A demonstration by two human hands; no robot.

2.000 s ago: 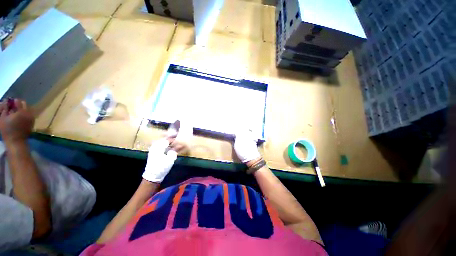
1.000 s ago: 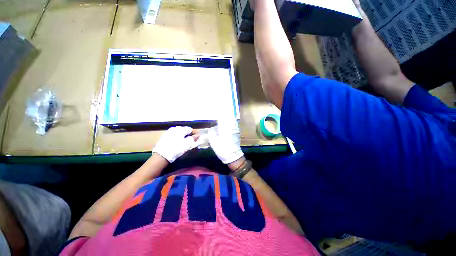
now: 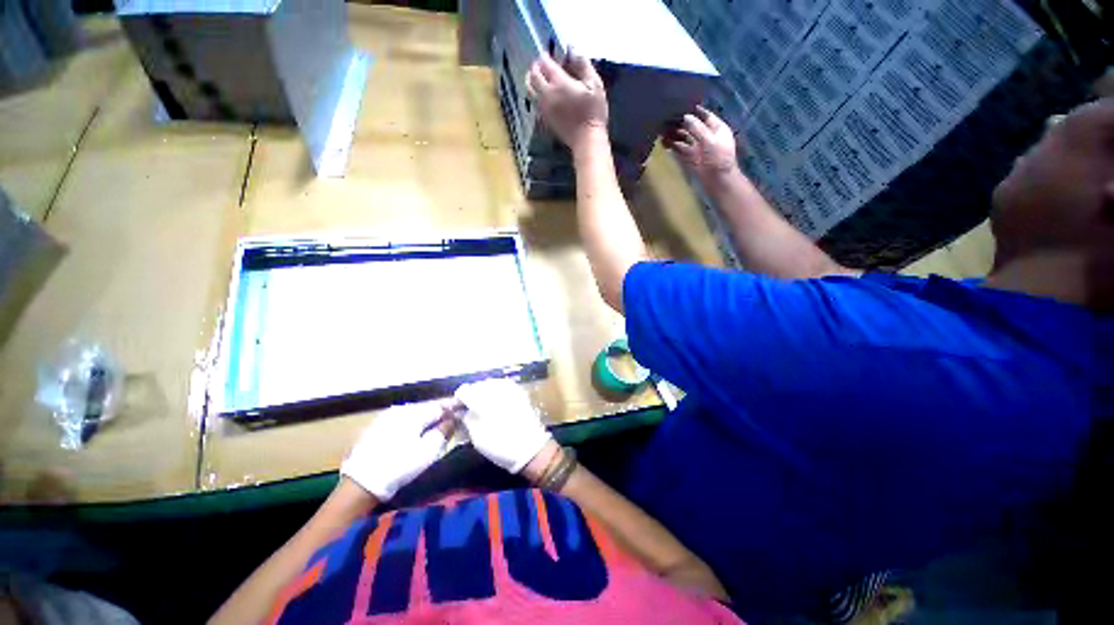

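A shallow metal chassis (image 3: 385, 324) lies on the cardboard-covered bench in front of me, its floor glaring white and its rims dark. My left hand (image 3: 396, 449), in a white glove with bare fingertips, is at the chassis's front edge. My right hand (image 3: 501, 425), also white-gloved, is beside it at the same edge. The fingertips of both hands meet. Whether they hold a small piece of tape is too blurred to tell. A roll of green tape (image 3: 621, 368) lies right of the chassis, with a thin light strip (image 3: 667, 393) beside it.
A person in a blue shirt (image 3: 843, 427) leans in from the right, both hands on a stack of grey chassis (image 3: 611, 92). Perforated metal parts (image 3: 855, 110) stand far right. More grey boxes (image 3: 220, 67) stand at the back left. A clear plastic bag (image 3: 81, 393) lies left.
A person in blue has come in at the right and now grips the stacked chassis. My hands have come together at the chassis's front edge. The view has shifted, showing more boxes at the back left.
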